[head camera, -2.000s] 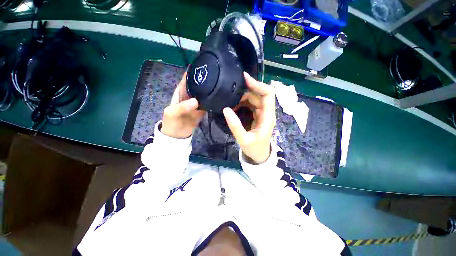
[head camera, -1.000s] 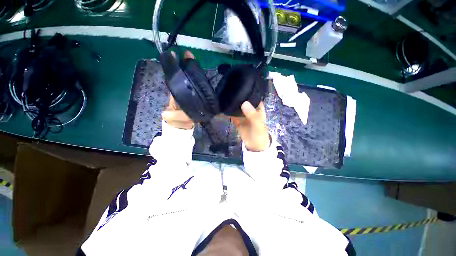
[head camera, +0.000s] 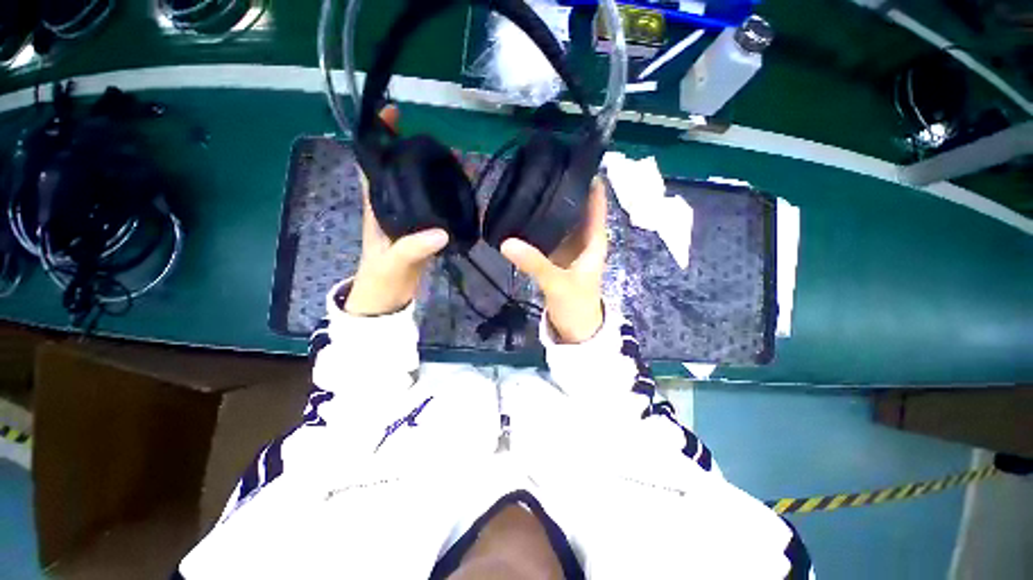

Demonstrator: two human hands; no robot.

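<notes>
I hold a black headset upright over the dark dimpled work mat, its headband hoops pointing away from me and cut off by the top edge. My left hand is closed around the left ear cup. My right hand is closed around the right ear cup. The soft ear cushions face inward and towards me. The black headset cable hangs down onto the mat. A crumpled white tissue lies on the mat, right of my right hand.
Black headsets are heaped at left. Beyond the mat are a translucent white clump, a white bottle, a white stick, a yellow box-like item and a blue tray's edge. An open cardboard box stands below left.
The headset has turned from showing one cup's logo face to showing both inner cushions. Its hoops swung up and away from me. Both hands have kept hold of it.
</notes>
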